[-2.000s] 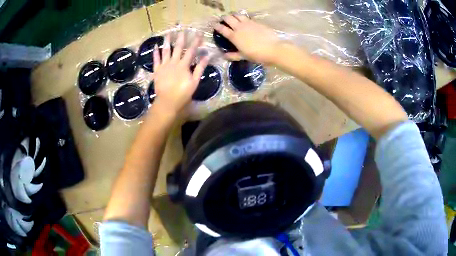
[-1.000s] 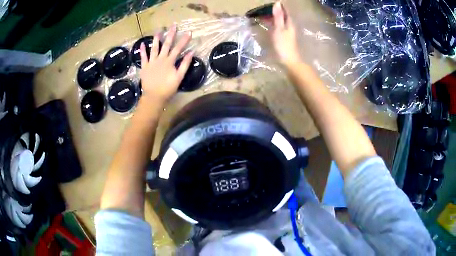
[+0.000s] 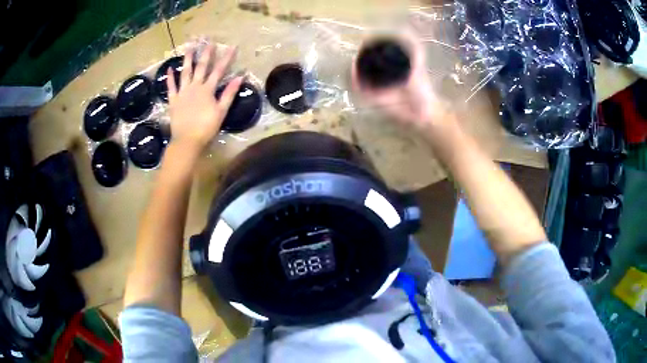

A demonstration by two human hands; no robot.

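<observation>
The black portable fan (image 3: 305, 241) is close in front of me, its front up, with white segments around the rim and lit digits at the hub. My right hand (image 3: 411, 96), blurred, holds a round black centre cap (image 3: 384, 62) above the cardboard. My left hand (image 3: 196, 106) lies with fingers spread over the caps and plastic film, partly covering a cap. More glossy caps lie in two rows at the left, such as one at the row's left end (image 3: 101, 118). Another cap (image 3: 286, 88) lies on the film right of my left hand.
The cardboard sheet (image 3: 64, 138) covers the bench. A bundle of bagged caps (image 3: 543, 78) lies upper right. White-bladed fans (image 3: 27, 248) stand at left. A carton with a light-blue piece (image 3: 468, 244) is right of the fan. Black parts (image 3: 594, 205) are stacked at far right.
My right hand has lifted a cap off the film, moved right and turned it. My left hand stays on the film. The fan and the cap rows appear shifted left in view.
</observation>
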